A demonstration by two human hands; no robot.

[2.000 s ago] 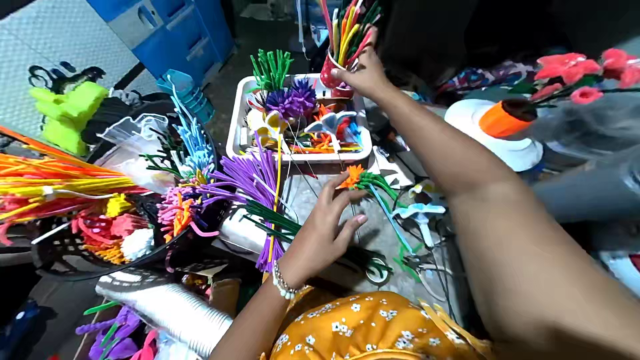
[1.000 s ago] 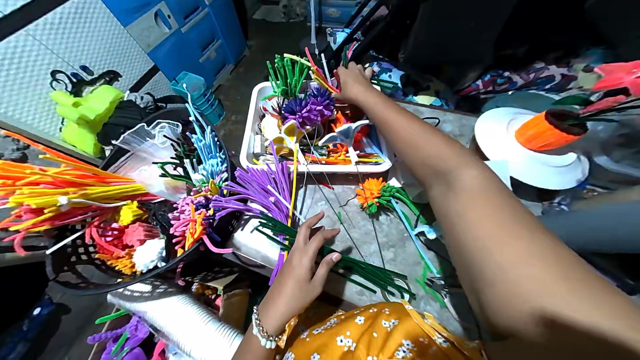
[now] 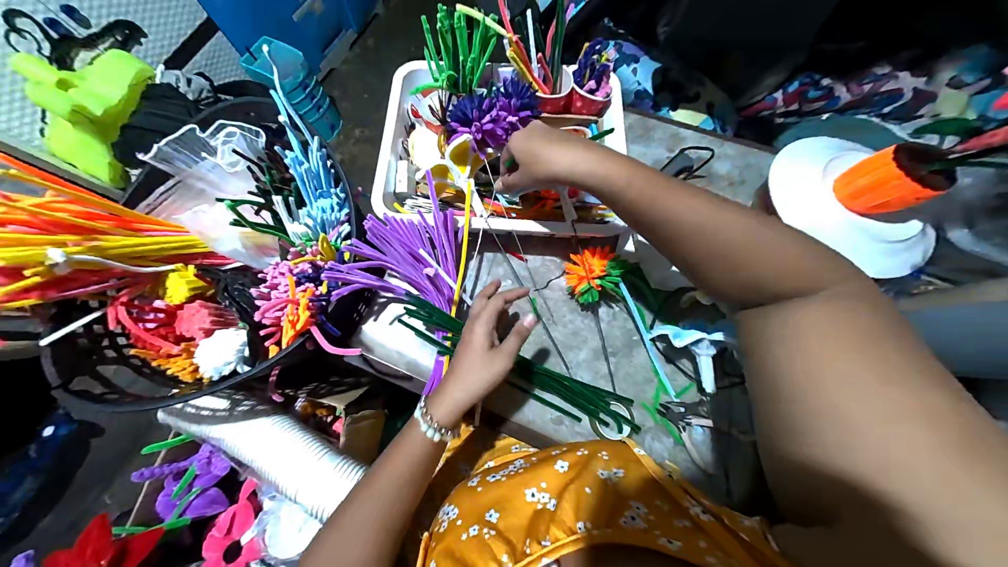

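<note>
My left hand, fingers apart, hovers over or rests against a bundle of dark green pipe cleaners on the grey tabletop; contact is unclear. Purple pipe cleaners and a yellow one lie just left of it. My right hand reaches into the white divided tray, beside purple pipe-cleaner flowers and thin wire stems. Its fingers are bent, and what they touch is hidden. Red cups with pipe cleaners stand at the tray's back. An orange flower lies in front of the tray.
On the left, a black basket holds many coloured pipe cleaners. Pliers and a tape roll lie near the table's front edge. A white round stand with an orange pot is at right. Stacked white cups lie at lower left.
My right hand has come away from the red cup of pipe cleaners at the tray's back, down to the tray's middle. My left hand stays near the dark green bundle.
</note>
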